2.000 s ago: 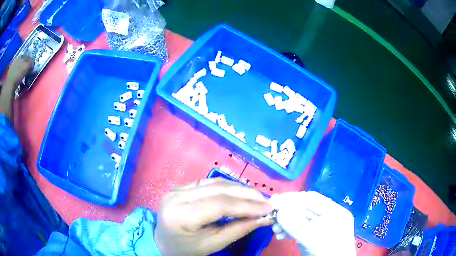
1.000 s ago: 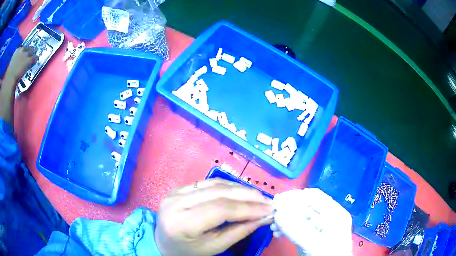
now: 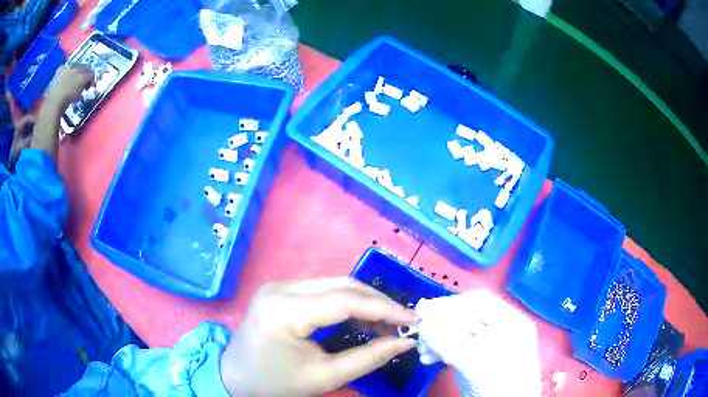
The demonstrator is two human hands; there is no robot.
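Observation:
A small white housing [image 3: 407, 331] with a dark spot is between my two hands, its edges partly hidden by the fingers. My left hand [image 3: 310, 333], bare with a light blue sleeve, has thumb and fingertips at its left side. My right hand [image 3: 485, 341], in a white glove, holds it from the right; the glove is overexposed and the fingers are hard to tell apart. Both hands are over the small parts tray [image 3: 386, 273], a deep blue box with dark contents, partly covered by my left hand.
The finished-parts bin [image 3: 163, 271] is left, the housing supply bin [image 3: 536, 174] centre. A blue tray [image 3: 536, 267] and a tray of metal parts [image 3: 621, 322] are right. Another person's hand [image 3: 71, 81] is over a metal tray [image 3: 105, 70] at upper left; a clear bag [image 3: 256, 50] lies behind.
The view has shifted, so the bins appear further right. My left thumb and fingers have spread apart, and more of the small parts tray and the white housing shows.

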